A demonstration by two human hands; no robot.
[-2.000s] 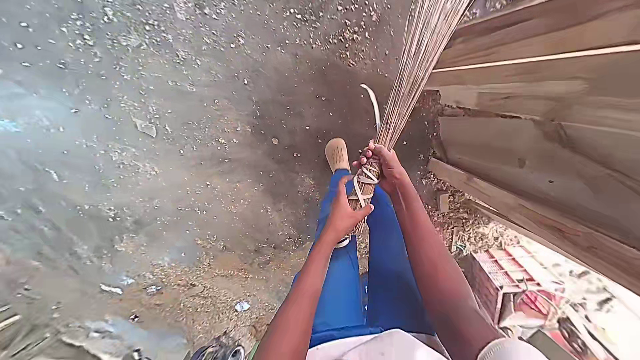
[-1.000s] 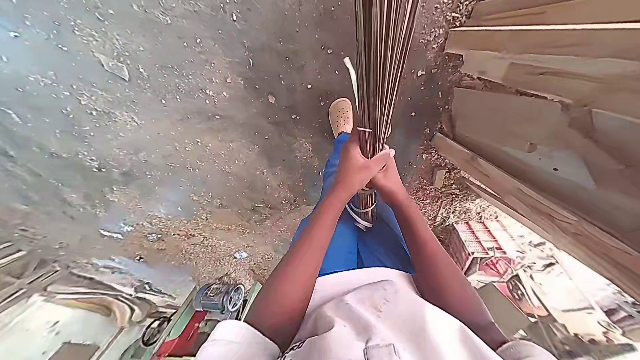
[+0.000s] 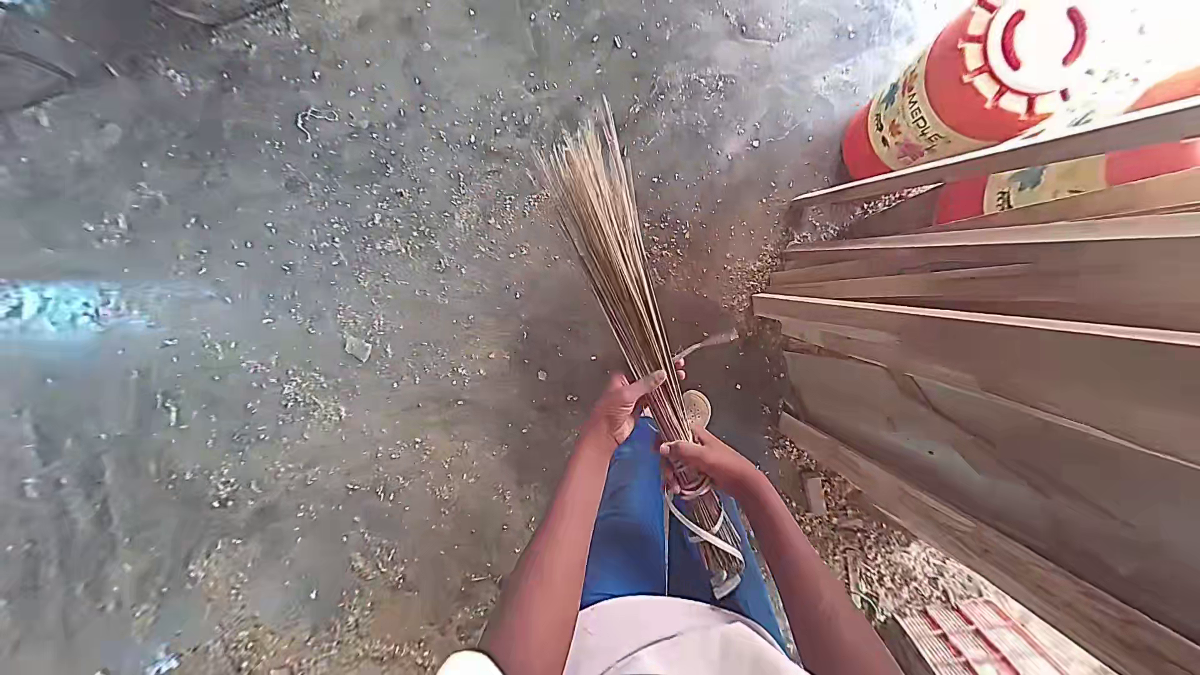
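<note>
A broom of thin dry sticks (image 3: pixel 623 272) slants across my lap, its loose tips pointing forward and a little left. My left hand (image 3: pixel 626 401) grips the bundle at mid-length, thumb across the sticks. Just below it, closer to my body, my right hand (image 3: pixel 698 457) holds the bundle from the other side. A pale flat strip (image 3: pixel 708 534) loops around the butt end near my thighs. Another pale strip end (image 3: pixel 708 344) sticks out to the right by my left fingers. The fingers beneath the bundle are partly hidden.
Stacked wooden planks (image 3: pixel 975 347) stand close on the right. Behind them lies a red container with a printed band (image 3: pixel 937 103). A red and white crate (image 3: pixel 984 637) is at the lower right. Wood chips litter the concrete ground (image 3: pixel 328 394). My shoe (image 3: pixel 697 409) shows beyond the broom.
The broom has swung so its tips now point forward-left rather than forward-right. My left hand has moved further up the sticks, apart from my right. The view has shifted, showing the red container.
</note>
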